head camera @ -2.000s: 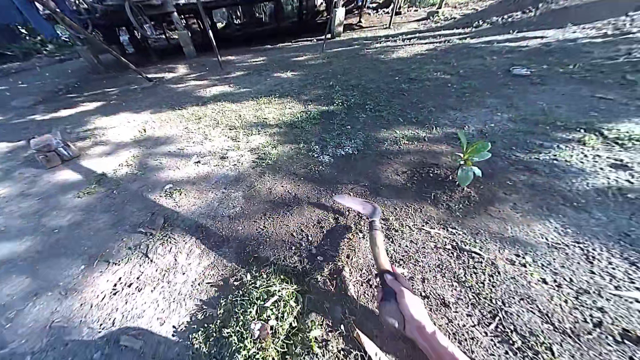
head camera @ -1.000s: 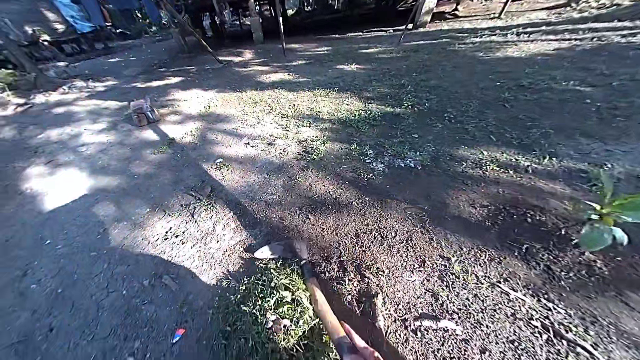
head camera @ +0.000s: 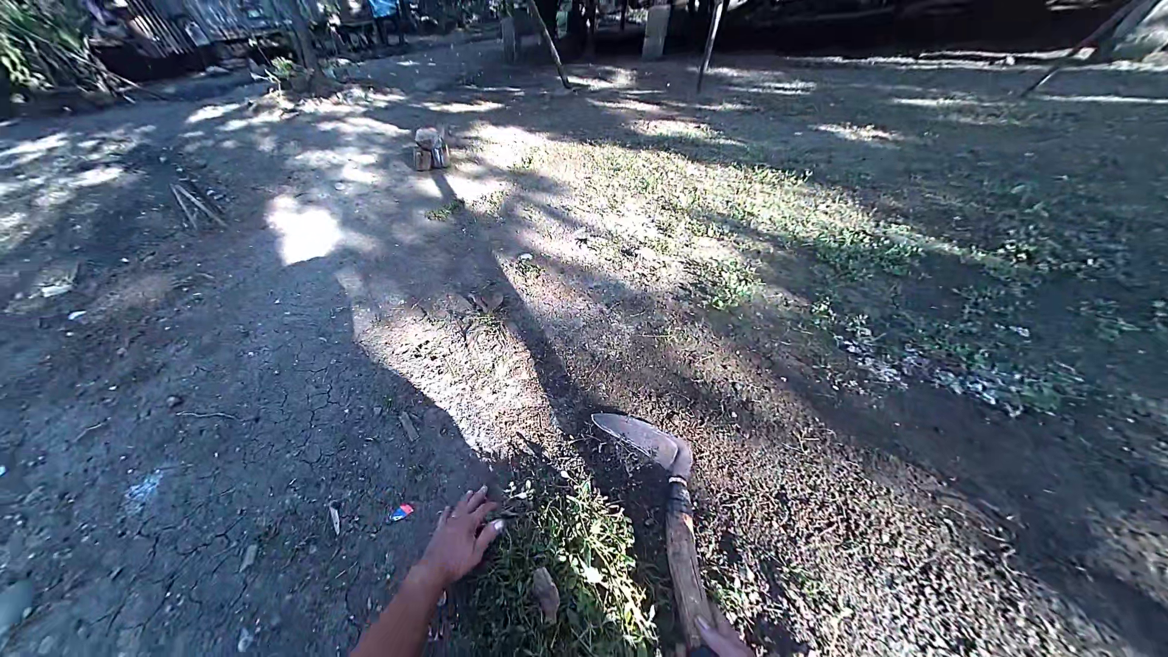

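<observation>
My right hand [head camera: 723,636], partly cut off by the bottom edge, is closed on the wooden handle [head camera: 683,557] of a hand tool with a short curved metal blade [head camera: 639,436]. The blade points left, low over the bare soil just beyond a heap of pulled green weeds [head camera: 584,557]. My left hand [head camera: 464,538] reaches in from the bottom, palm down with its fingers spread, at the left edge of the heap, holding nothing. A brownish stone or leaf [head camera: 546,593] lies on the weeds.
A small red and blue scrap [head camera: 401,513] lies on cracked soil to the left. Farther off are a small block-like bundle [head camera: 431,149], dry sticks [head camera: 196,204] and low grass [head camera: 766,210]. Wooden posts [head camera: 712,46] stand at the back.
My left hand has come into view beside the weeds. The view has swung left, so the leafy young plant seen earlier at the right is out of frame. The tool stays in my right hand.
</observation>
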